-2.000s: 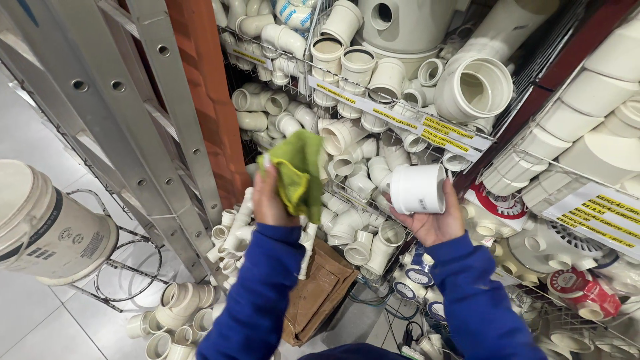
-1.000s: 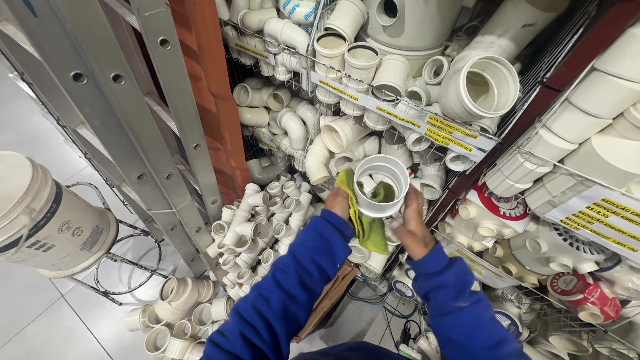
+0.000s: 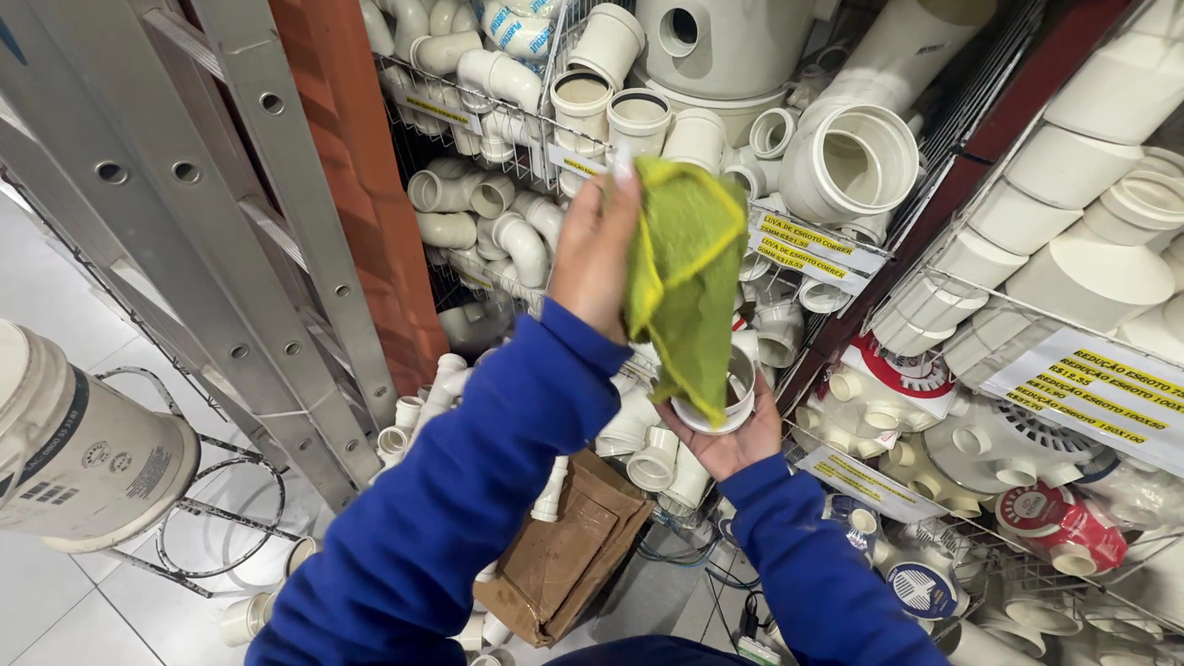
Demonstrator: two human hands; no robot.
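My left hand [image 3: 601, 250] is raised at the centre of the head view, gripping a green cloth with yellow edging [image 3: 689, 268]. The cloth hangs down, and its lower tip lies over the mouth of a white plastic pipe fitting [image 3: 737, 393]. Below and to the right, my right hand [image 3: 740, 444] holds that fitting from beneath, its open end facing up. The cloth hides part of the fitting's rim and inside.
Wire shelves with white pipe fittings [image 3: 638, 116] stand ahead, and more reducers [image 3: 1045, 166] fill the right rack. An aluminium ladder [image 3: 231, 213] leans at left, near a white bucket [image 3: 102, 453] on a metal stand. A cardboard box [image 3: 564, 546] lies below.
The cloth, pressed around the fitting a second ago, is now lifted above it by my left hand. My right hand holds the fitting lower than before.
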